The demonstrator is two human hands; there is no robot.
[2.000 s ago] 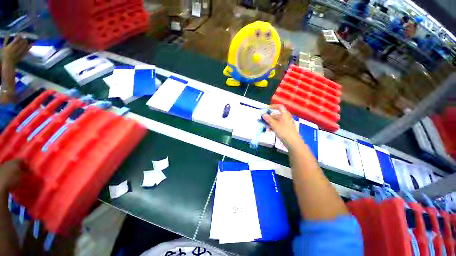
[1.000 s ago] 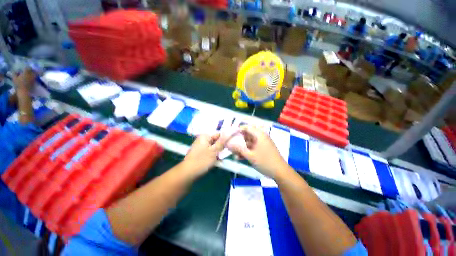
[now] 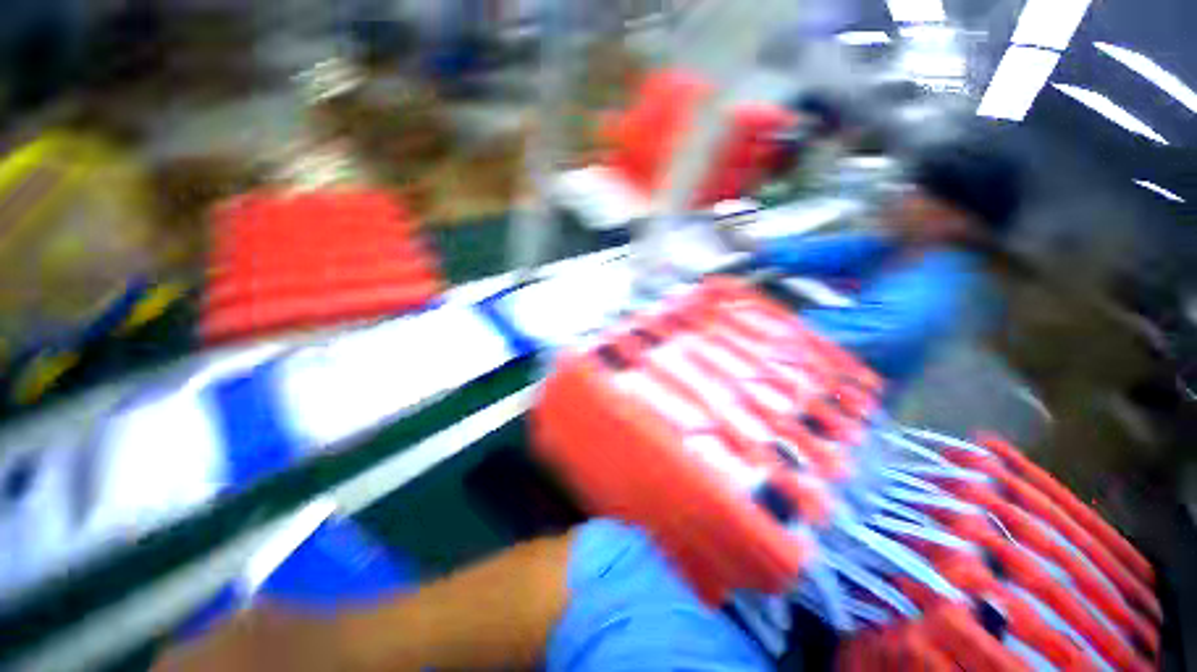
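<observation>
The picture is strongly blurred. My right forearm, in a blue sleeve, crosses the bottom; its hand is cut off or too blurred to make out at the lower left. My left hand is not in view. Just above the forearm lies a blue-and-white printed card (image 3: 326, 567), partly hidden. Right of centre stands a red watch tray (image 3: 656, 486) with dark watch faces and pale blue straps across it. A second red tray with watches (image 3: 1050, 525) is at the lower right.
Boxes with white and blue tops (image 3: 381, 381) run along the conveyor. A red empty tray (image 3: 315, 263) and the yellow fan (image 3: 72, 223) stand beyond it. A dark flat thing (image 3: 525, 488) lies beside the watch tray. A person in blue (image 3: 906, 302) is at the right.
The view has swung far to the right, so the fan and empty tray now sit at the left. Both hands, earlier together over the line with a small white piece, are no longer seen.
</observation>
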